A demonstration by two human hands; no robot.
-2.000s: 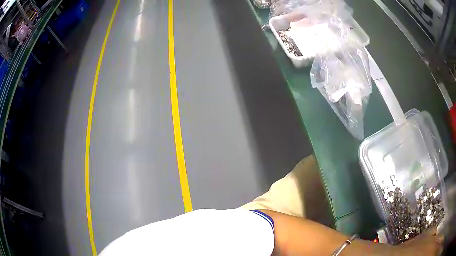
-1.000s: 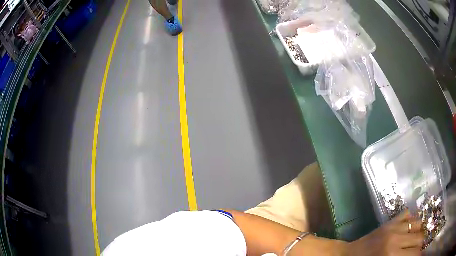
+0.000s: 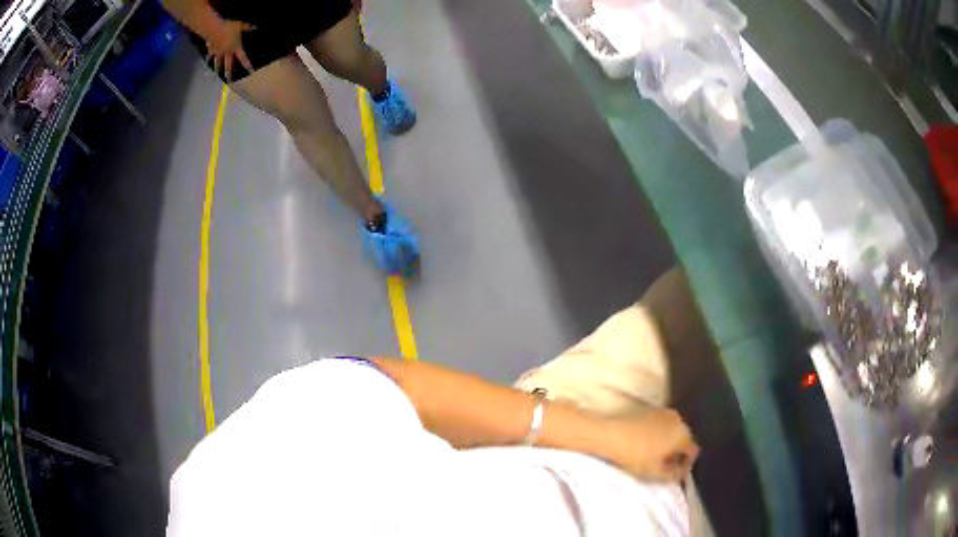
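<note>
My left hand (image 3: 664,446), bare with a bracelet at the wrist, is over my lap beside the bench edge. Its fingers are curled and blurred; whether they hold anything is hidden. My right hand is out of the picture. A clear plastic box (image 3: 804,215) sits on the green bench, with a heap of small shiny metal parts (image 3: 877,330) at its near end. My left hand is away from the box. A silver machine plate (image 3: 856,451) is cut off at the lower right, with a small round pale piece (image 3: 920,451) on it.
Clear plastic bags (image 3: 699,89) and a whitish tray (image 3: 615,58) with parts lie farther along the green bench (image 3: 714,304). A red bin (image 3: 945,157) is at the right edge. A person in blue shoe covers (image 3: 392,246) stands in the aisle.
My left hand has moved left from the parts heap to over my lap. The view has shifted, showing more of the machine plate. The person in shoe covers has come much nearer.
</note>
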